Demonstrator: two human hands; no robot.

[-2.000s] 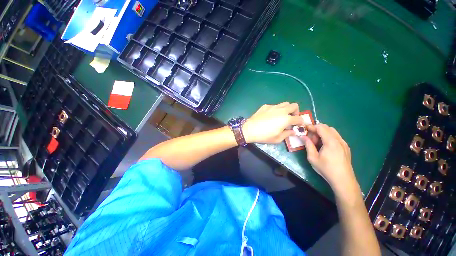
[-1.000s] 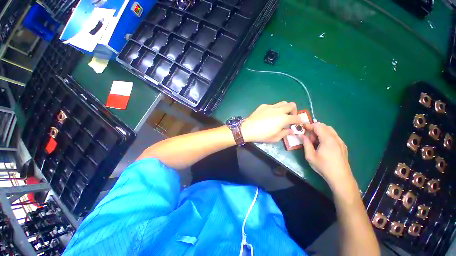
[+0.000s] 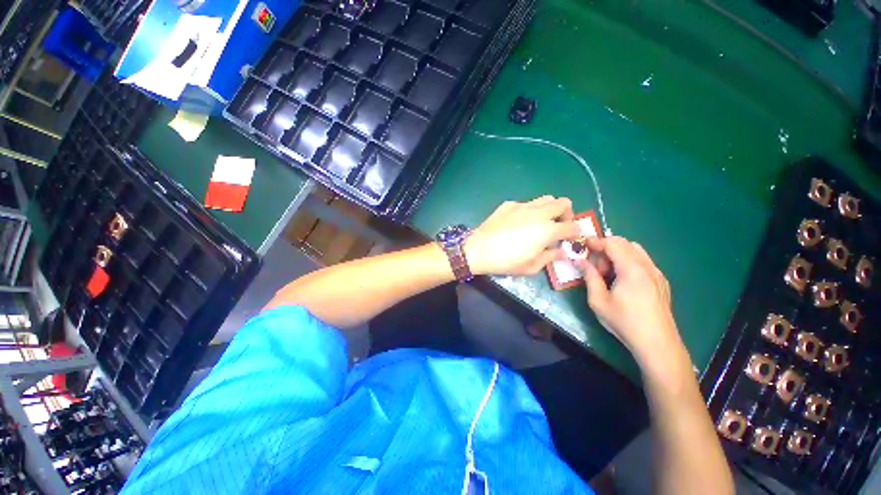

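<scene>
A small copper-coloured part (image 3: 578, 248) with a dark round centre lies over the white work pad (image 3: 568, 274) in its red-brown frame, near the bench's front edge. My left hand (image 3: 527, 237), with a watch on the wrist, has its fingertips at the part's left side. My right hand (image 3: 630, 288) has thumb and fingers at its right side. Both hands hold the part between them; the fingers hide most of it. A thin pale cable (image 3: 570, 150) curves over the green bench to the pad's far end.
A black tray of copper parts (image 3: 792, 358) lies at the right. A stack of black pocket trays (image 3: 386, 106) is at the upper left. Another tray (image 3: 145, 290) holds two copper parts. A small black block (image 3: 523, 109), a red and white card (image 3: 231, 184) and a blue box (image 3: 227, 58) also show.
The view has shifted slightly. Both hands stay at the pad with the part in nearly the same pose.
</scene>
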